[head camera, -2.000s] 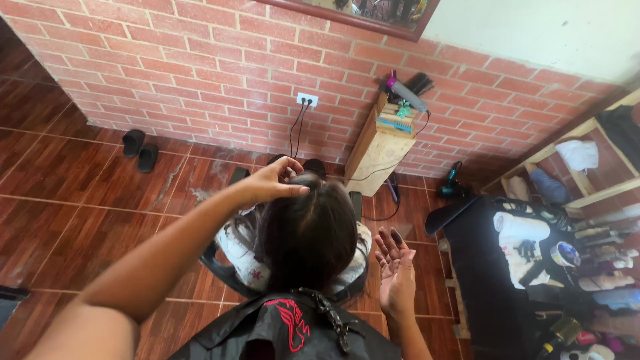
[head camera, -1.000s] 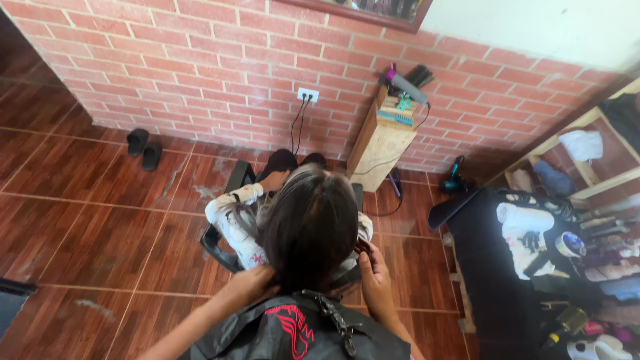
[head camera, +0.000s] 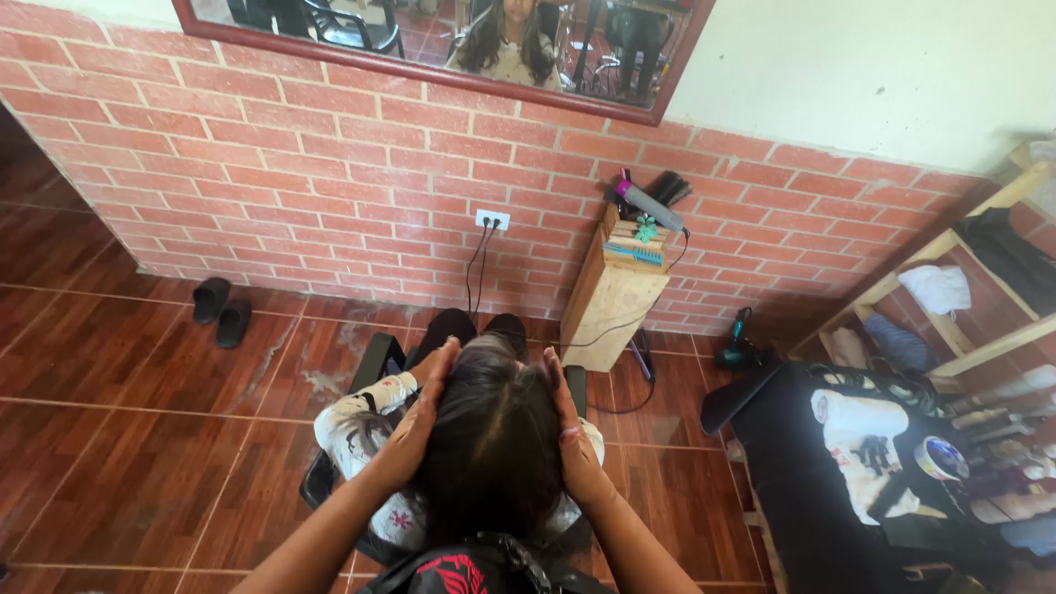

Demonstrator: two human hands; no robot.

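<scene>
A person with long dark hair (head camera: 495, 445), parted down the middle, sits in a black armchair (head camera: 375, 363) facing the brick wall. My left hand (head camera: 417, 425) lies flat along the left side of the head, fingers pointing forward. Against the right side of the head rests my right hand (head camera: 573, 433), palm inward, its fingers straight. Both hands touch the hair, and neither appears to grip a lock. The seated person wears a pale patterned top (head camera: 355, 425). Dark cloth with a red design (head camera: 450, 573) shows on my own front.
A wooden stand (head camera: 615, 305) holds a hot-air styler (head camera: 652, 206), a round brush (head camera: 670, 188) and blue combs (head camera: 634, 254). Its cord hangs beside it. A framed mirror (head camera: 429, 78) is on the wall. Black clogs (head camera: 233, 323) lie on the floor. At right, a black-covered table (head camera: 775, 445) bears a towel (head camera: 858, 412).
My hands have moved up from the hair near the neck to both sides of the head. The view has tilted up, showing more of the mirror.
</scene>
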